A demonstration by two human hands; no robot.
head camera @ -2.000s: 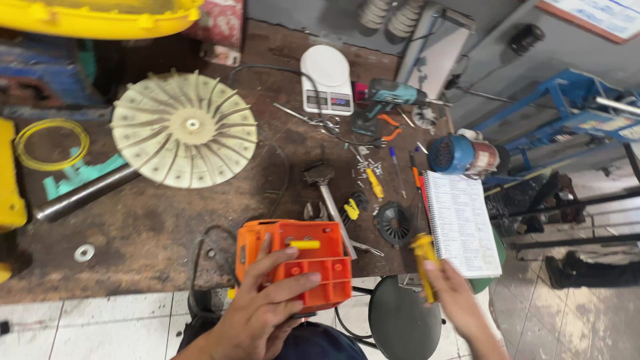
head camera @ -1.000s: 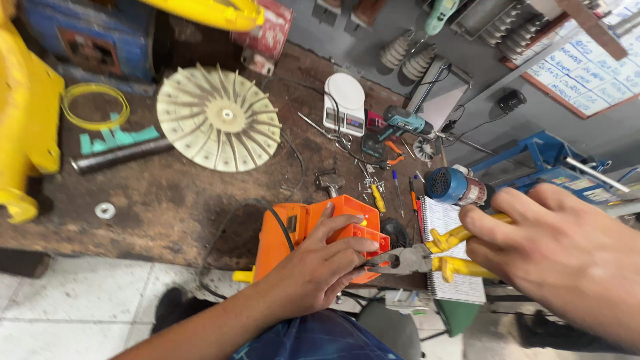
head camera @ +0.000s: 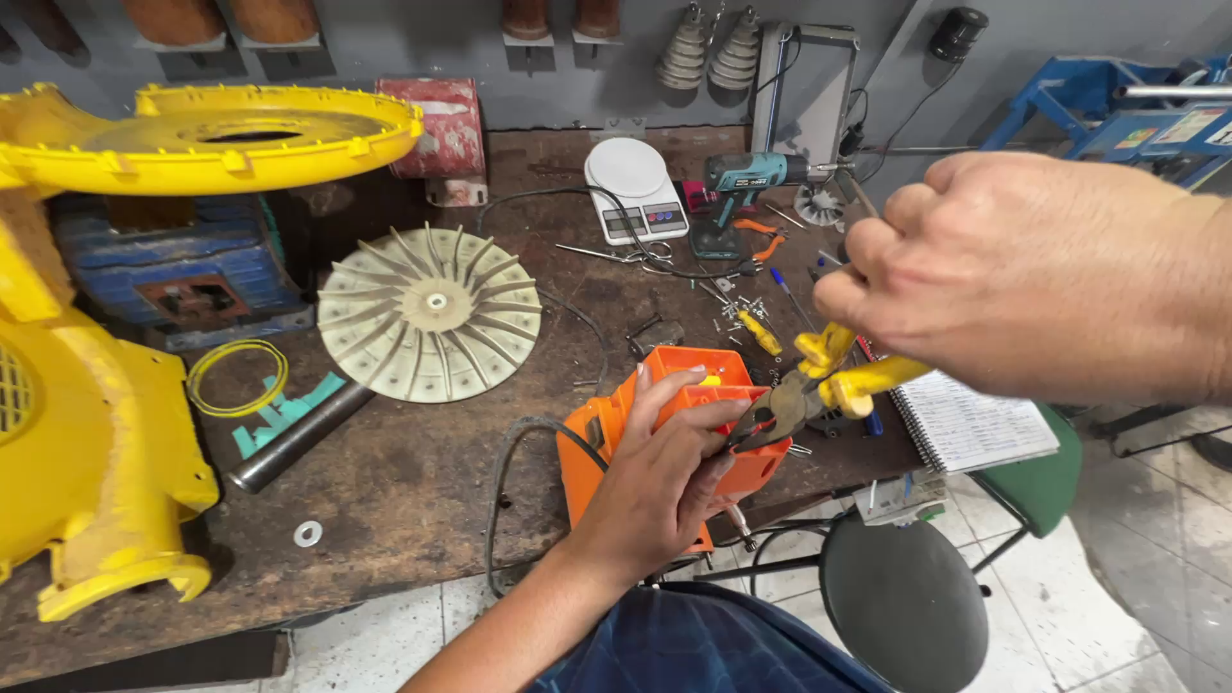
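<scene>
An orange plastic housing (head camera: 587, 452) with open compartments lies at the front edge of the workbench, a black cable running out of it. My left hand (head camera: 664, 462) lies over the housing and grips its upper part, fingers spread across the compartment walls. A small yellow piece (head camera: 710, 381) shows inside one compartment. My right hand (head camera: 1001, 279) is closed around the yellow handles of combination pliers (head camera: 791, 404). The plier jaws are at the housing's right compartment wall, beside my left fingertips; whether they grip the wall or something on it is unclear.
A pale fan impeller (head camera: 433, 313), steel tube (head camera: 303, 438) and yellow blower casing (head camera: 87, 433) are on the left. Behind stand a kitchen scale (head camera: 635, 188) and cordless drill (head camera: 751, 178). Loose screws and a yellow screwdriver (head camera: 760, 332) lie near a spiral notebook (head camera: 977, 419). A stool (head camera: 905, 597) stands below.
Two seconds ago my right hand held a yellow-handled tool away from the housing; one second ago it held the pliers at the housing, as now. My left hand stays on the housing.
</scene>
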